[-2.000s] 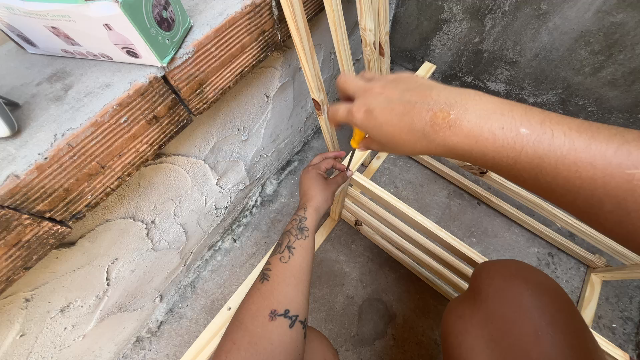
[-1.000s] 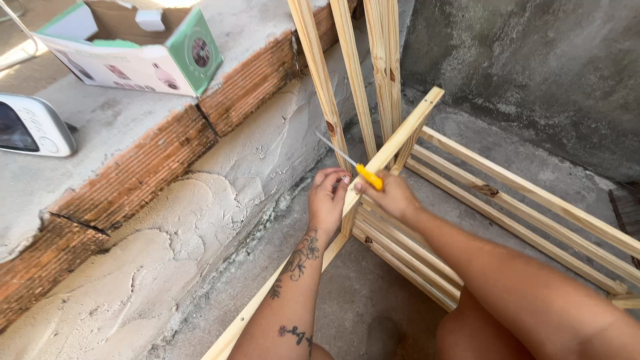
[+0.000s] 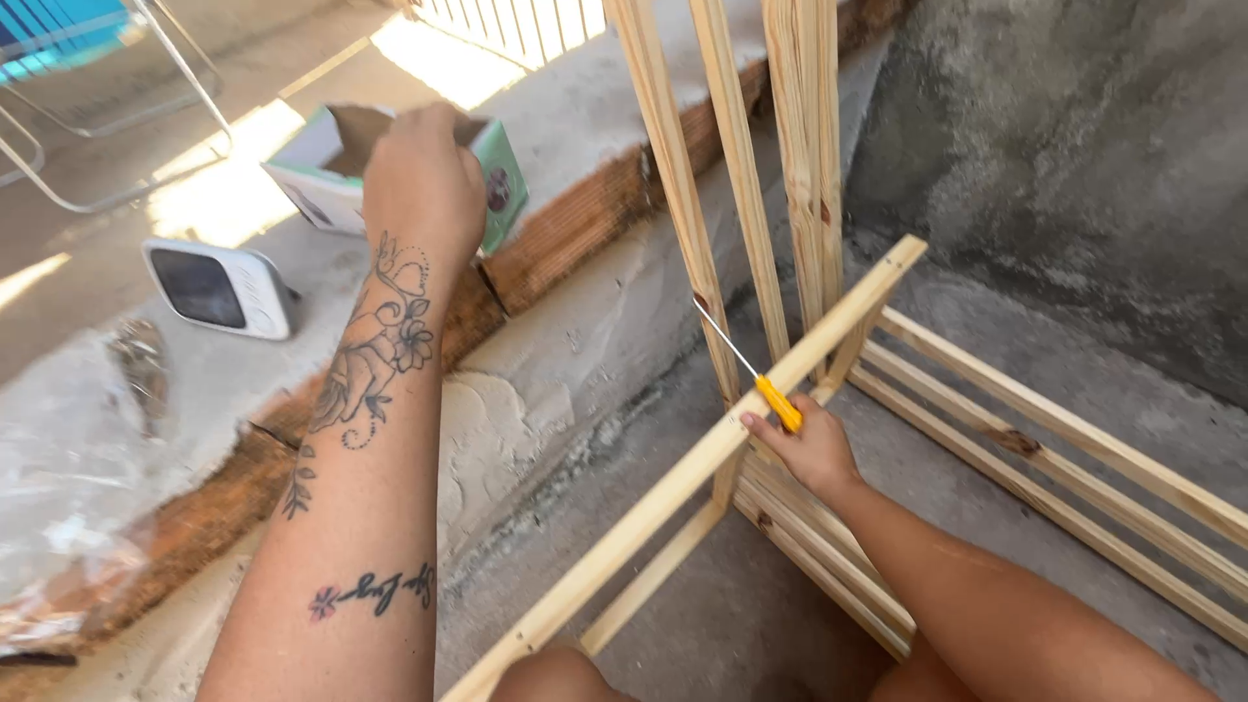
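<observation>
My left hand (image 3: 424,180) is over the near side of an open cardboard box (image 3: 502,185) on the ledge; its fingers are hidden from view, so whether it holds anything does not show. My right hand (image 3: 814,448) holds a screwdriver (image 3: 780,405) by its yellow handle, the metal shaft pointing up and left. The same hand rests against a long pale wooden rail (image 3: 673,478) with screws in it. This rail is part of a slatted wooden frame (image 3: 1024,444), from which slats (image 3: 731,146) stand upright behind the rail.
The brick-edged ledge (image 3: 575,214) runs along the left. On it are a white device with a dark screen (image 3: 219,288) and clear plastic bags (image 3: 68,507), one holding small parts. A metal-framed chair (image 3: 185,73) stands beyond. A rough grey wall (image 3: 1053,166) rises at the right.
My left hand has left the rail and moved up and left to the box. The screwdriver, at the joint two seconds ago, is now held away from it in my right hand. The view has swung left.
</observation>
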